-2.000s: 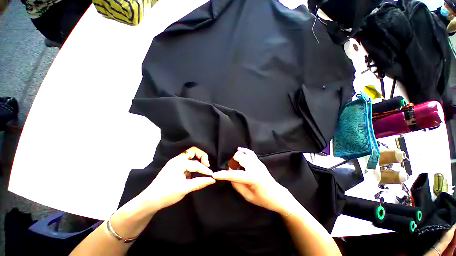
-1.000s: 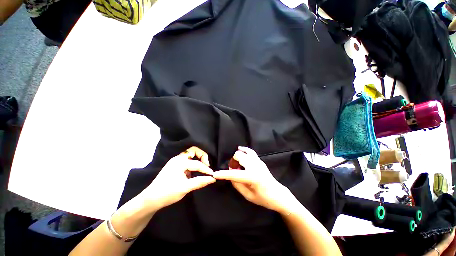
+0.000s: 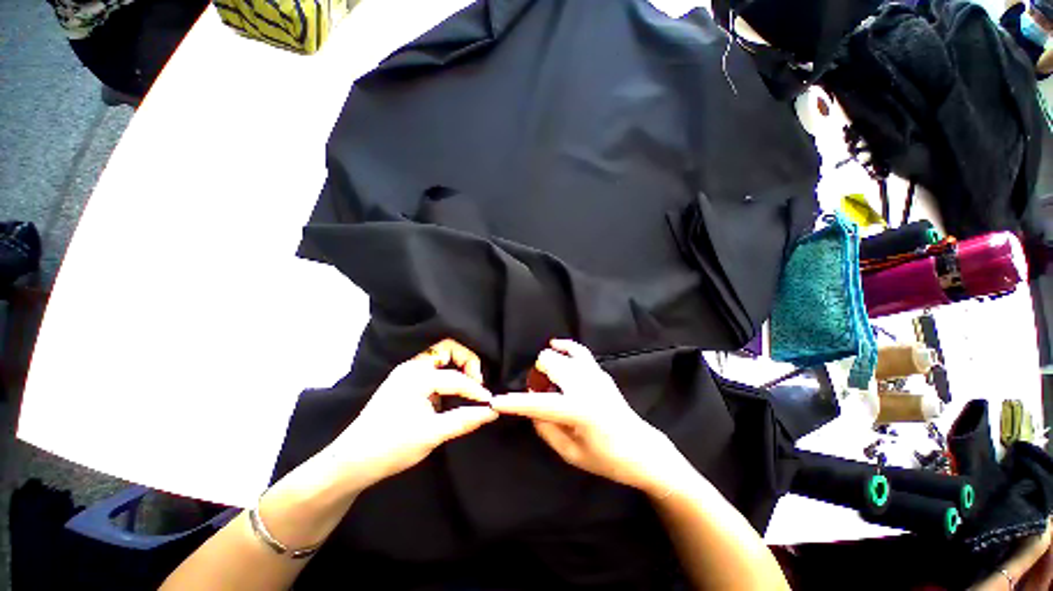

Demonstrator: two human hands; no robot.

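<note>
A large black garment lies over the white table and down over my lap. My left hand pinches a fold of it between thumb and fingers at the lower middle. My right hand meets it from the right, its fingertips touching my left fingertips at the same fold. A small reddish spot shows at my right-hand fingers. No needle or thread can be made out between the fingertips.
White table has a curved left edge. At right are a teal pouch, pink bottle, tan spools, black thread cones and a black cloth heap. Striped pouch is upper left. Another person's hand shows lower right.
</note>
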